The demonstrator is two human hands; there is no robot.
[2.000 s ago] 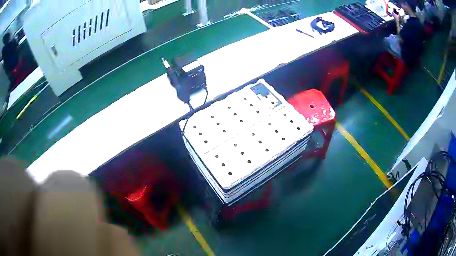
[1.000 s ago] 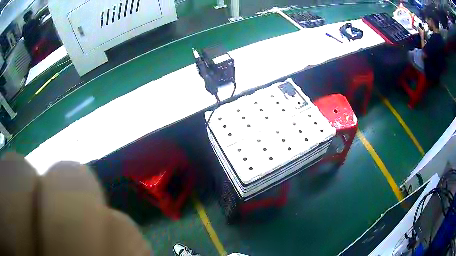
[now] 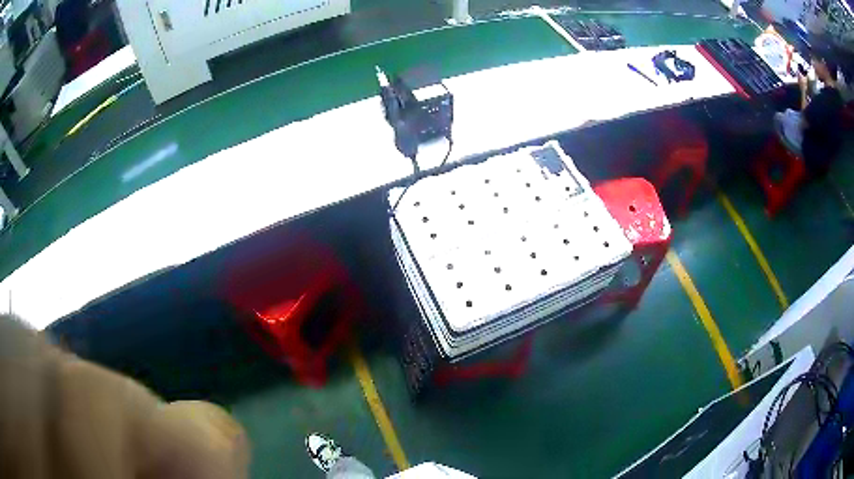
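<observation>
My left hand [image 3: 94, 412] is large, blurred and very close to the camera at the lower left, cut off by the edge. Its bent fingers show, but I cannot tell whether they hold anything. My right hand is not in view. A stack of perforated white trays [image 3: 510, 245] stands beside the bench, with rows of dark holes and a grey patch at its far corner. A black boxy corded device [image 3: 421, 117] stands on the white foam mat [image 3: 243, 192], its cord hanging toward the trays.
Red stools [image 3: 290, 313] stand under the bench, and another red stool [image 3: 637, 210] is beside the trays. A seated person [image 3: 819, 112] is at the far right near dark trays [image 3: 740, 65]. A white machine [image 3: 253, 28] stands behind the green bench. A shoe [image 3: 323, 451] shows below.
The view has shifted, so the trays and device appear farther right than two seconds ago. The blurred fingers at the lower left now look more bent and sit lower. A shoe has come into view.
</observation>
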